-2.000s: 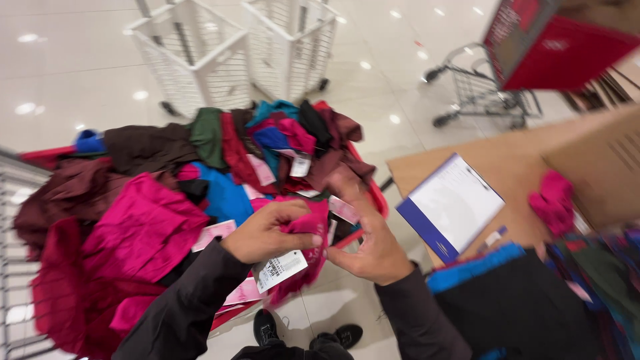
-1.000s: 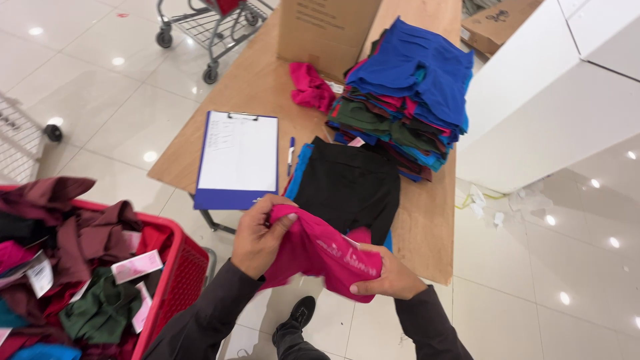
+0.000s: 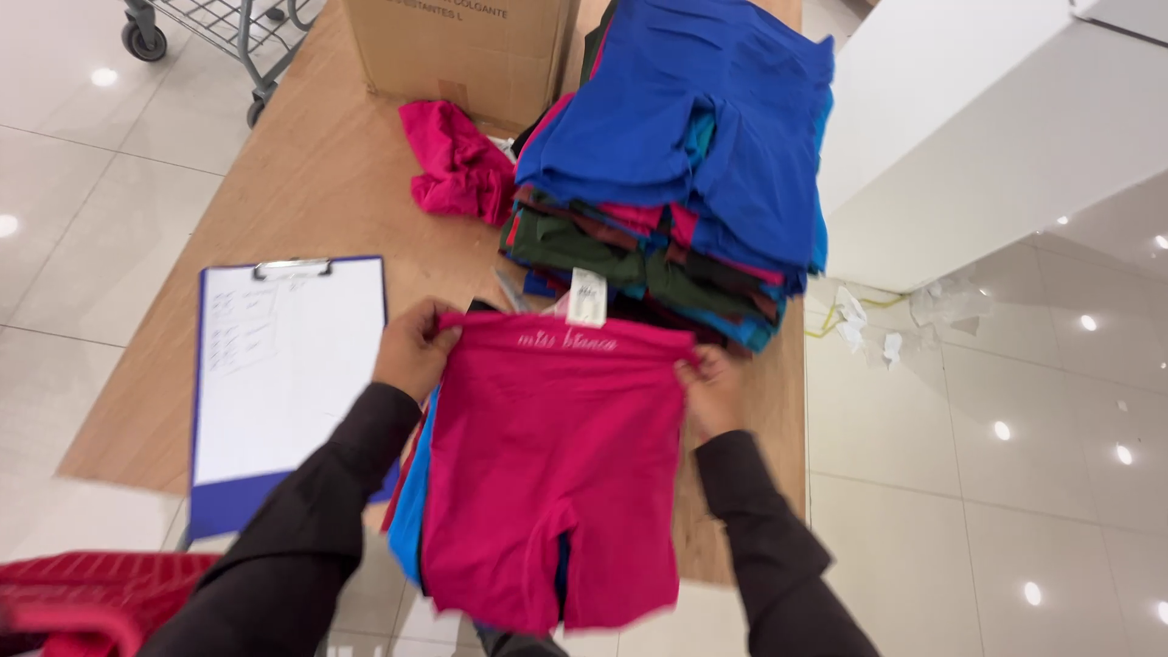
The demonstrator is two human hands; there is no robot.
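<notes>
A pair of magenta stretch shorts (image 3: 557,456) hangs spread between my hands, waistband up, with a white tag (image 3: 587,297) standing out above the band. My left hand (image 3: 415,351) pinches the left end of the waistband, and my right hand (image 3: 712,388) pinches the right end. Beneath the shorts, bright blue fabric (image 3: 413,511) and a strip of red show along the left side; most of that pile is hidden. Just beyond is a tall stack of folded shorts in several colours, a blue pair (image 3: 730,119) on top.
A clipboard with a written sheet (image 3: 292,374) lies on the wooden table (image 3: 301,182). Behind are a crumpled magenta garment (image 3: 456,164) and a cardboard box (image 3: 456,55). A red cart edge (image 3: 109,584) is at lower left, a wheeled metal cart (image 3: 228,27) at upper left, a white unit (image 3: 967,128) at right.
The view has swung from the garment-filled red cart to the table. The magenta shorts, bunched in my hands a second ago, are now spread out flat by the waistband.
</notes>
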